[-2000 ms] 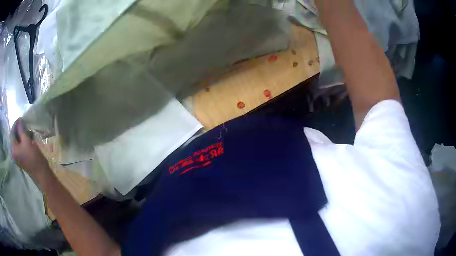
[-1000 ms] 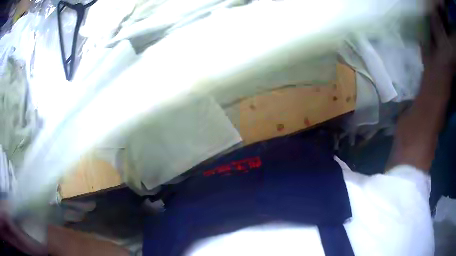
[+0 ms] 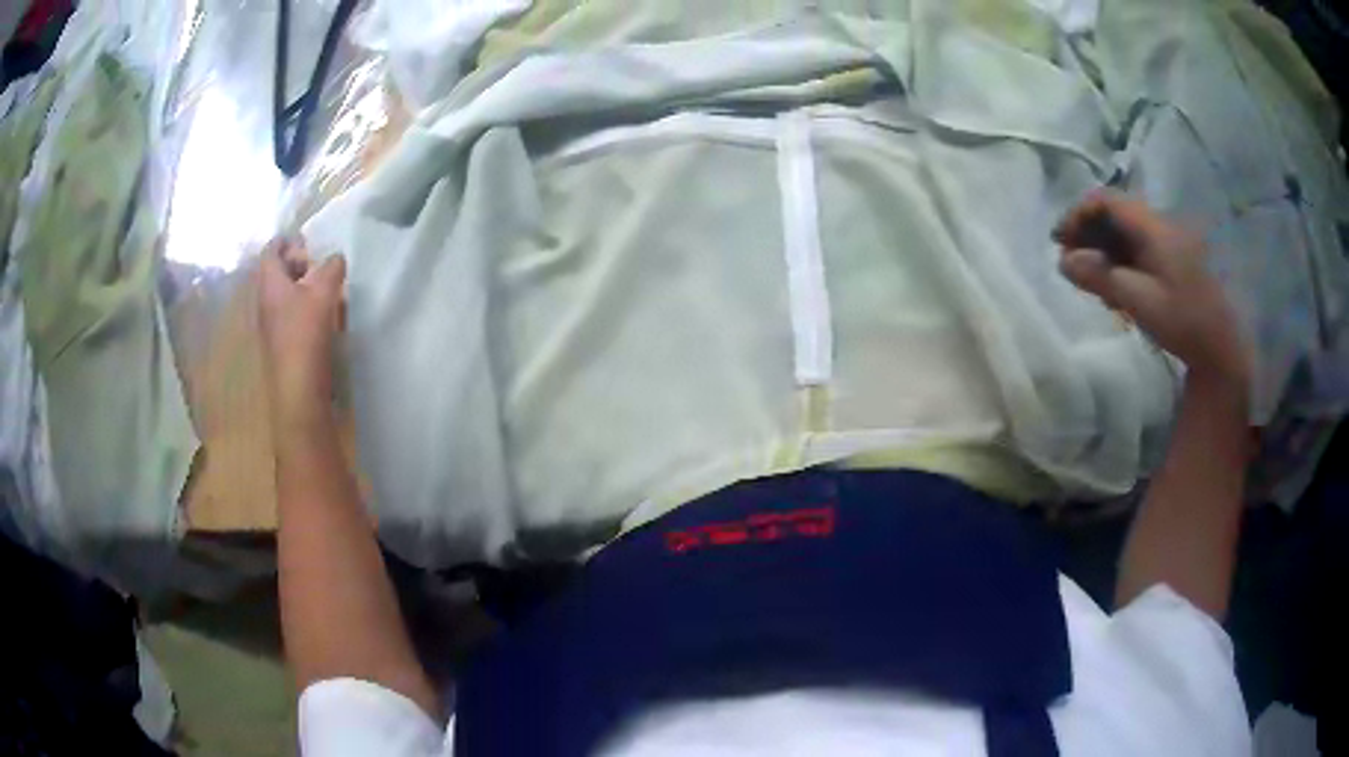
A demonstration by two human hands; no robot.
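Observation:
A pale grey-green dress (image 3: 636, 296), inside out, lies spread in front of me. A narrow white strip (image 3: 803, 252) runs down its middle to a yellowish seam near my apron. My left hand (image 3: 303, 303) is at the dress's left edge, its fingertips closed on the cloth. My right hand (image 3: 1139, 274) is over the right part of the dress, fingers curled. A small dark spot shows at its fingertips; whether it holds anything is hidden.
A black hanger (image 3: 293, 126) lies on clear shiny plastic (image 3: 215, 178) at the upper left. More green cloth (image 3: 89, 281) lies at far left. Wooden table (image 3: 234, 459) shows by my left forearm. Overlapping pale garments (image 3: 1272, 163) lie at the right.
The dress, lifted and blurred before, now lies spread with its inside and white strip showing. My hands have come inward from far apart, the left from the lower left, the right from the upper right.

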